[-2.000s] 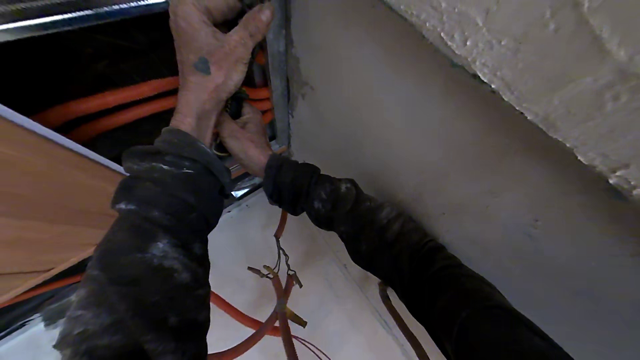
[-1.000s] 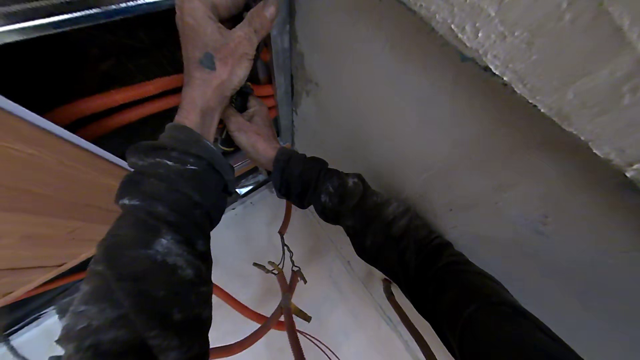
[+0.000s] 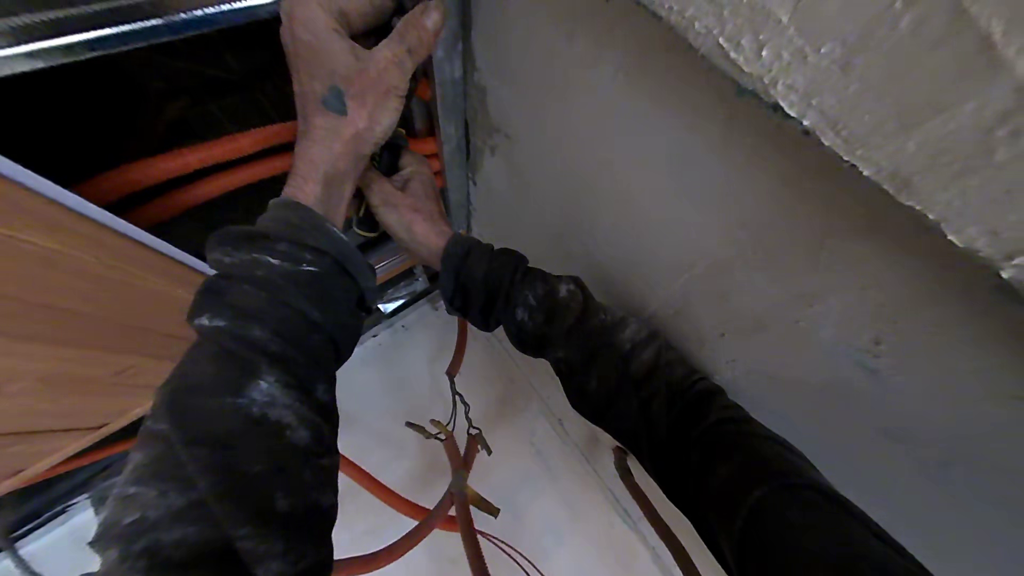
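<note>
My left hand (image 3: 348, 88) reaches up at the top of the view, its back toward me, with the thumb bent over something dark against the metal profile (image 3: 454, 104). Just below and to the right, my right hand (image 3: 406, 196) is at a black and yellow object (image 3: 390, 154), perhaps a tool handle; its fingers are partly hidden behind my left wrist. Orange corrugated conduits (image 3: 200, 160) run behind both hands into the dark opening. What the fingertips hold cannot be made out.
A wood-look panel (image 3: 88, 320) lies at the left. Below hang conduits with twisted, taped wire ends (image 3: 456, 428) before a white wall (image 3: 384, 408). A plastered wall (image 3: 640, 184) and a rough edge (image 3: 864, 104) fill the right. A brown conduit (image 3: 652, 512) stands lower right.
</note>
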